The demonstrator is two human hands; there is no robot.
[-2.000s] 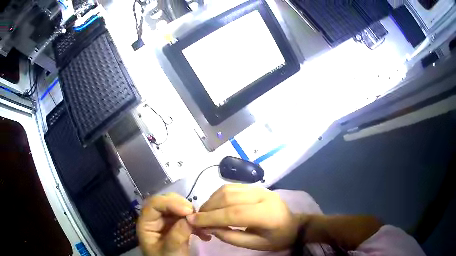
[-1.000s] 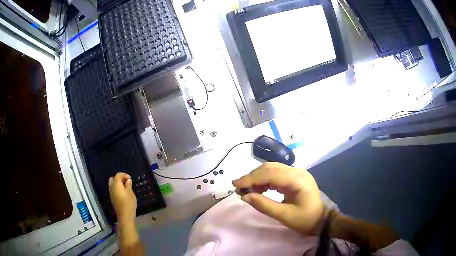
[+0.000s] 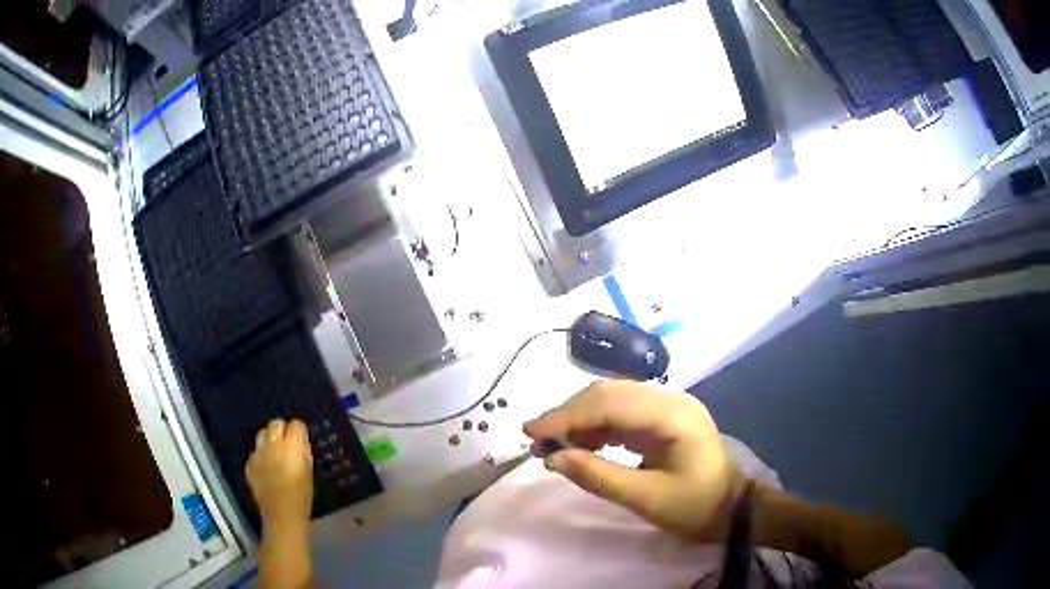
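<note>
My right hand (image 3: 645,454) is at the lower centre, above the front edge of the deck, with a small dark round part (image 3: 550,445) between thumb and fingertips. My left hand (image 3: 282,466) is over the lowest black tray (image 3: 248,397) on the left, fingers bent down at its surface. Its fingertips are hidden, so I cannot tell whether they hold anything. Small round parts (image 3: 336,457) sit in that tray just right of my left hand. Several loose dark parts (image 3: 468,426) lie on the white surface between my hands.
A black mouse (image 3: 616,345) with a thin cable lies beyond my right hand. A black-framed monitor (image 3: 651,104) stands at the back centre. A pocketed tray (image 3: 299,109) is at upper left, above a grey metal plate (image 3: 374,288). More black trays (image 3: 881,52) are at upper right.
My hands were together at a small part two seconds ago. My left hand has since moved left to the lowest tray; my right hand keeps a part. The view has shifted.
</note>
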